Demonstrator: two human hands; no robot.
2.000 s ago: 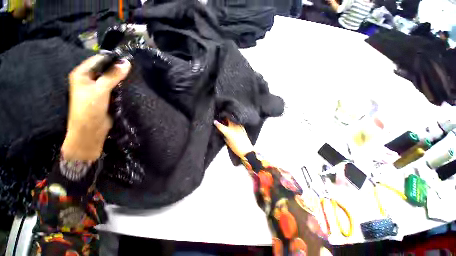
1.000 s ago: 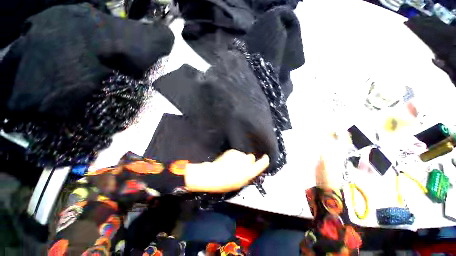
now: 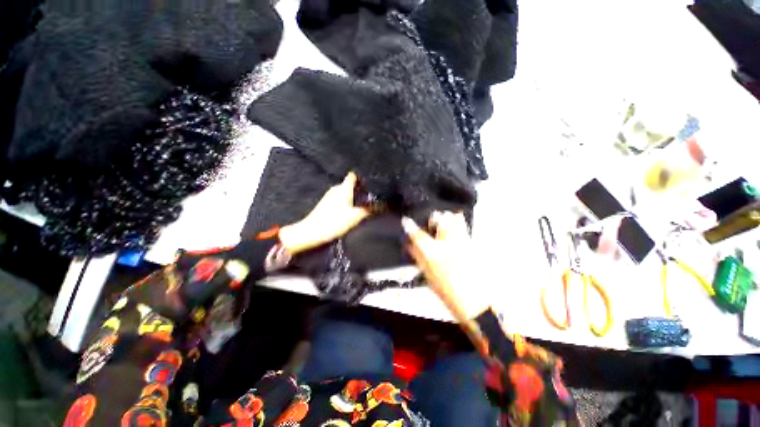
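Observation:
A dark charcoal garment (image 3: 367, 125) lies on the white table in front of me, with glittery black-and-white braid trim (image 3: 454, 92) along its right edge. More trim hangs at its lower edge near the table's front. My left hand (image 3: 329, 218) is at the garment's lower part, its fingertips and thumb gripping the cloth. My right hand (image 3: 443, 250) is just right of it, fingers bent on the same cloth. The fingertips are blurred, and no needle or thread can be made out.
A dark garment pile with dense glittery trim (image 3: 142, 167) lies at left. At right are orange-handled scissors (image 3: 598, 304), black rectangles (image 3: 600, 203), a dark blue speckled block (image 3: 657, 332), a green item (image 3: 732, 283) and spools (image 3: 727, 197). The white table's front edge (image 3: 533, 334) curves near me.
The garment was lifted and bunched, then laid down on the table. My right hand has come from near the scissors onto the cloth. My left hand has moved up and left from the trimmed edge.

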